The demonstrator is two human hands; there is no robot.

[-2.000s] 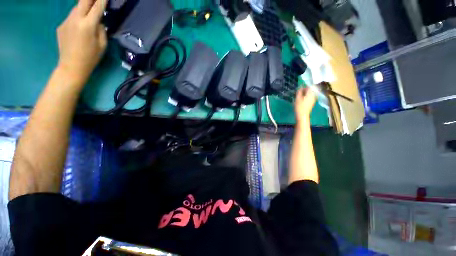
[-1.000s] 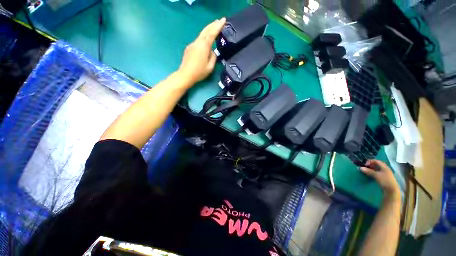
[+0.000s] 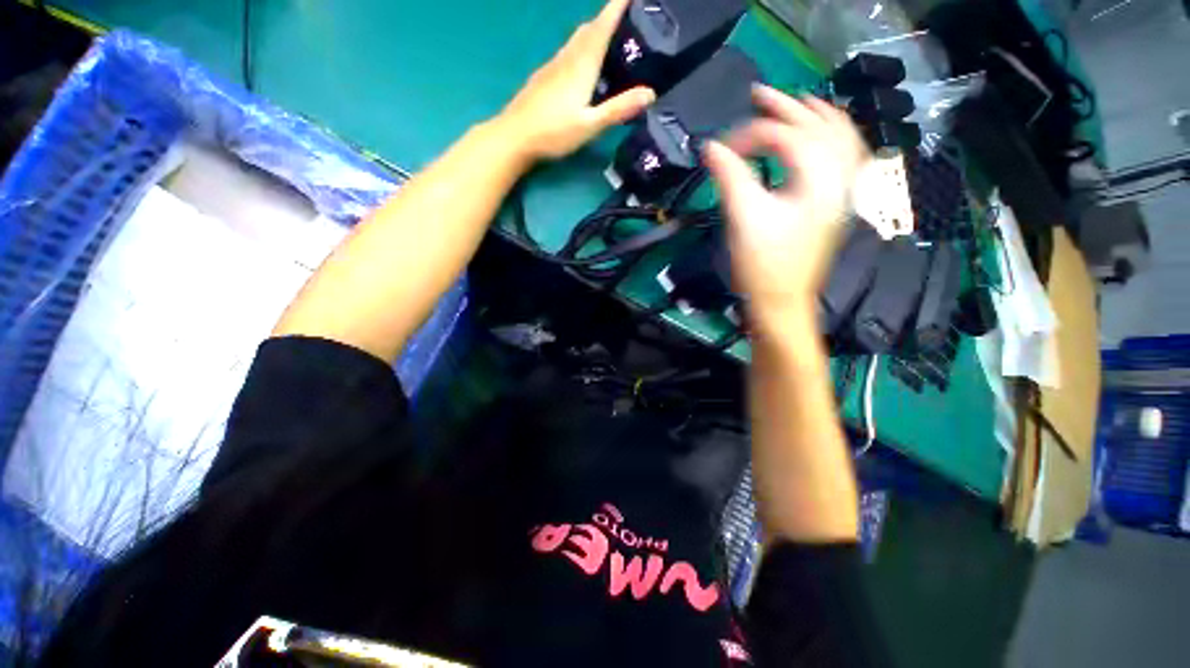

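Several dark grey corded units stand in a row along the green bench (image 3: 379, 78). My left hand (image 3: 568, 98) is at the left side of the farthest unit (image 3: 685, 29), fingers at its edge and thumb spread towards the second unit (image 3: 705, 111). Whether it grips the unit is unclear. My right hand (image 3: 790, 183) is raised over the middle units, blurred, with thumb and fingertips curved towards each other; whether it holds something small cannot be told. It hides part of the units. Black cords (image 3: 607, 242) lie looped at the bench's front edge.
A blue crate with shiny film (image 3: 281, 150) and a white sheet (image 3: 144, 346) is at left. A white power strip (image 3: 884, 196) with black adapters (image 3: 872, 98) is behind the units. Black pads (image 3: 937, 196) lie beside it. Cardboard sheets (image 3: 1073, 379) stand at the bench's right end.
My right hand has moved left and up from the black pads at the bench's right to above the units. My left hand stays by the far units, its thumb now spread.
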